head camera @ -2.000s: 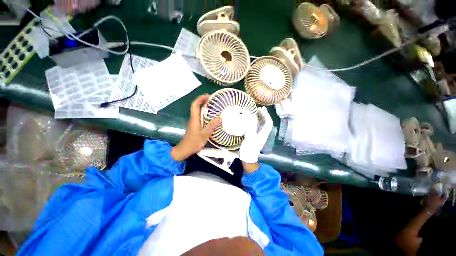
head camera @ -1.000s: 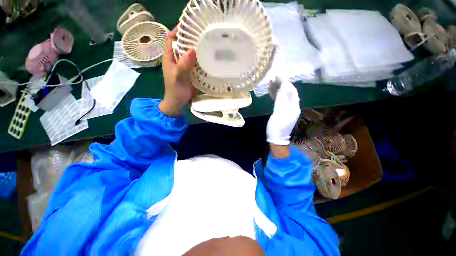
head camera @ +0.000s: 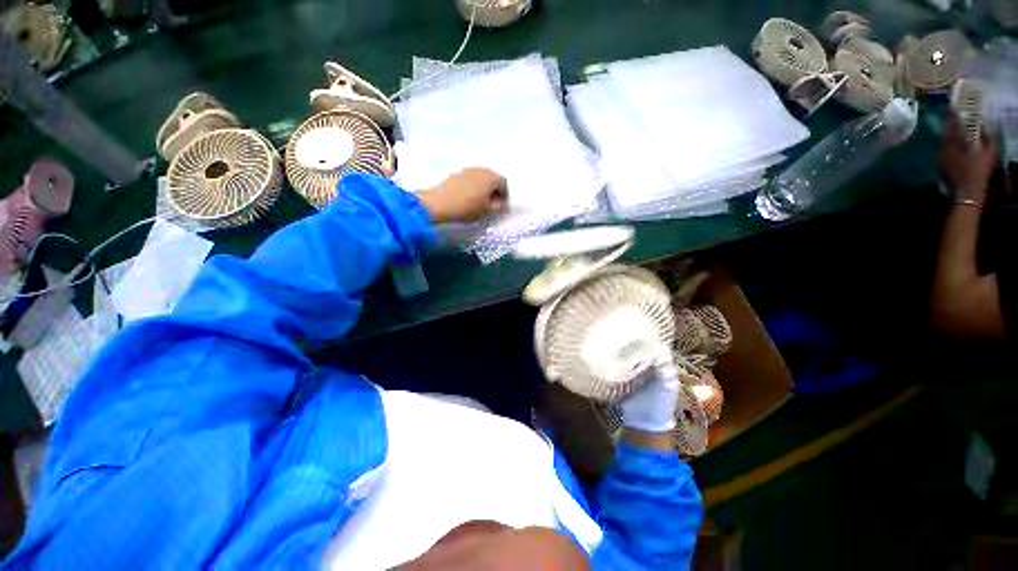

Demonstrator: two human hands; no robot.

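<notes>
My right hand (head camera: 652, 399), in a white glove, holds a cream clip-on fan (head camera: 608, 329) by its round head, in front of the bench edge. The fan's large white centre disc faces up and its clamp points up and left. My bare left hand (head camera: 467, 196) is on the near left part of the bubble bags (head camera: 497, 134), fingers curled. Its fingertips are hidden, so I cannot tell whether it grips a bag. A smoother white bag stack (head camera: 687, 128) lies to the right.
Two cream fans (head camera: 223, 176) (head camera: 336, 154) stand left of the bags. A clear plastic bottle (head camera: 837, 160) lies right of them. A carton of fans (head camera: 750, 355) is below the bench edge. Label sheets (head camera: 160, 268) lie left. Another person's arm (head camera: 969, 245) is at far right.
The fan has passed from my left hand to my right, moving right and down, clamp now upward. My left hand has moved onto the bubble bags. The view has shifted right.
</notes>
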